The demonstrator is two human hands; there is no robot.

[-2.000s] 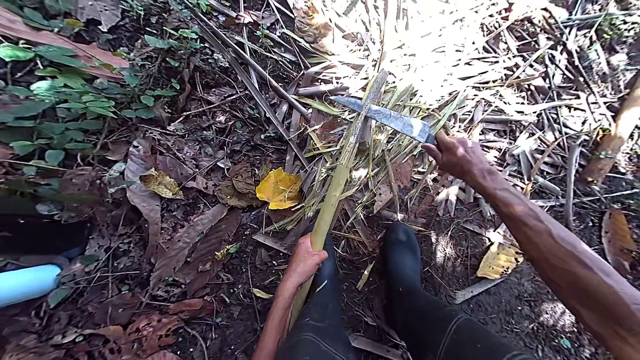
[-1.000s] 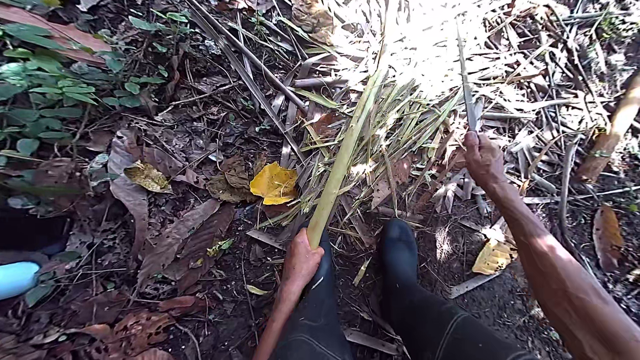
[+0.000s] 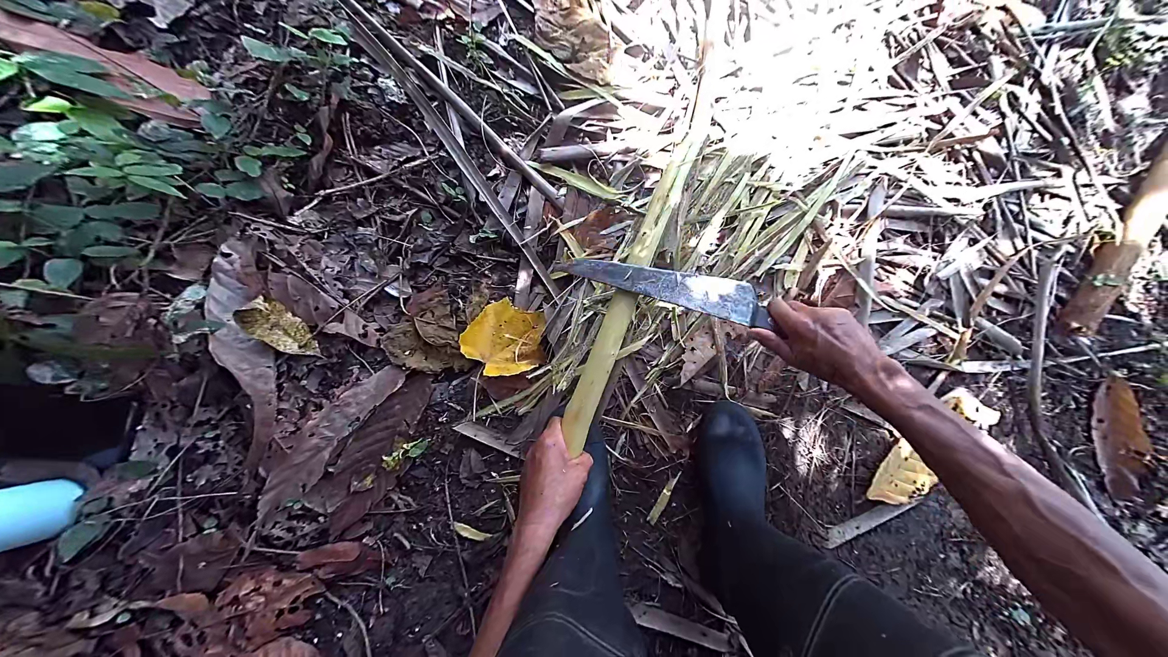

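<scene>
My left hand [image 3: 552,476] grips the lower end of a long pale green plant stalk [image 3: 602,360], which slants up and slightly right across the view. In my right hand [image 3: 817,342] is the dark handle of a large knife [image 3: 680,287], perhaps a machete. Its broad metal blade lies crosswise over the middle of the stalk, with the tip pointing left. Whether the edge touches the stalk cannot be told. The stalk's far end fades into bright glare. Thin green and yellow shavings [image 3: 757,214] lie on the ground under and beside it.
My dark rubber boots [image 3: 733,461] stand on leaf-covered soil below the stalk. A yellow leaf [image 3: 504,338] lies left of it. Green plants [image 3: 109,173] grow at the upper left, a light blue object [image 3: 36,513] is at the left edge, and a cut branch [image 3: 1118,251] is on the right.
One second ago the blade pointed up and away, right of the stalk; now it lies across the stalk, as it did two seconds ago. My left hand has kept its grip.
</scene>
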